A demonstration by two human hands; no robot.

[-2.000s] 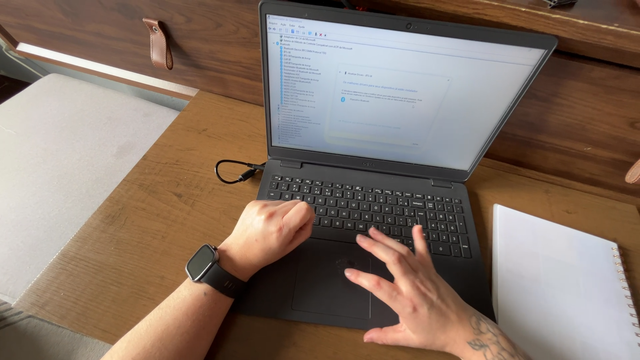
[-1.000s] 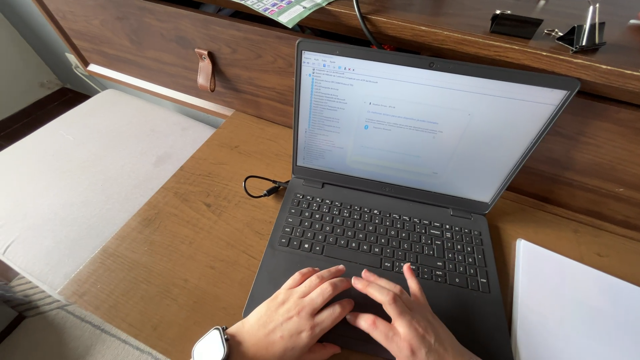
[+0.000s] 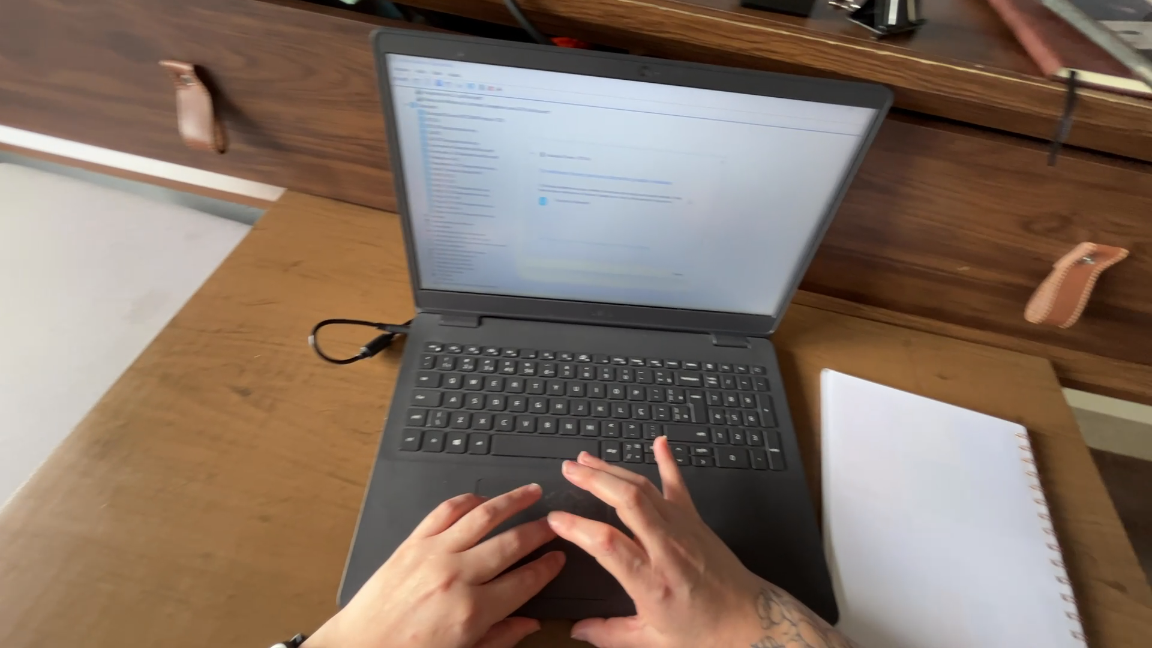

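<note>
An open black laptop (image 3: 585,324) rests on a wooden desk, its blurred screen (image 3: 621,189) lit with a window and a list. My left hand (image 3: 459,576) lies over the left of the palm rest and touchpad, fingers apart, holding nothing. Close beside it, my right hand (image 3: 648,549) is over the touchpad's right side, fingers spread, with fingertips near the keyboard's (image 3: 585,405) lower edge. It is empty too. Whether the fingertips touch the laptop cannot be told. A short black cable (image 3: 360,342) loops at the laptop's left side.
A spiral notebook (image 3: 936,504) with a blank page lies right of the laptop. Behind stand wooden drawer fronts with leather pulls (image 3: 196,108). On the shelf above are a binder clip (image 3: 886,13) and a dark red book (image 3: 1062,54). A pale surface (image 3: 81,297) is at the left.
My left hand has moved from beside the keyboard's left part down to the palm rest, its closed fingers now spread. My right hand remains near the touchpad.
</note>
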